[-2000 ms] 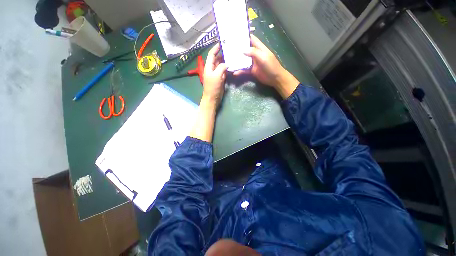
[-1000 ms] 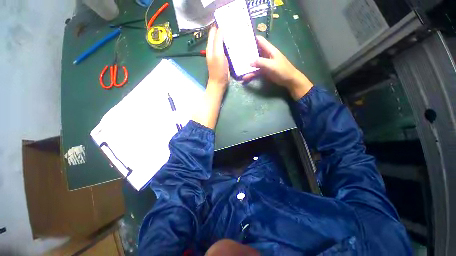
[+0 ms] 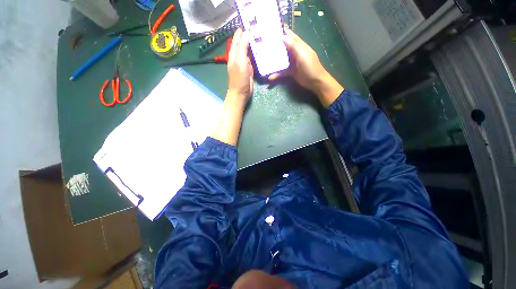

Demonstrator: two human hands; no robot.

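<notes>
A smartphone (image 3: 262, 39) with a bright white screen is held upright over the green bench (image 3: 271, 127), its top cut off by the picture's upper edge. My left hand (image 3: 240, 68) is bare and lies along the phone's left side. My right hand (image 3: 302, 61) is bare and grips the phone's right side and lower corner. The screen shows a few small dark marks, too bright to read. The fingers behind the phone are hidden.
A clipboard with white paper (image 3: 150, 135) lies left of my forearm, a dark pen (image 3: 184, 117) on it. Orange-handled scissors (image 3: 116, 92), a blue marker (image 3: 95, 58), a yellow round item (image 3: 165, 43) and a white cup (image 3: 97, 12) lie further left. A cardboard box (image 3: 79, 231) stands below.
The view has shifted slightly. The phone stands a little more upright, and small dark marks show on its previously blank screen. Both hands still hold it.
</notes>
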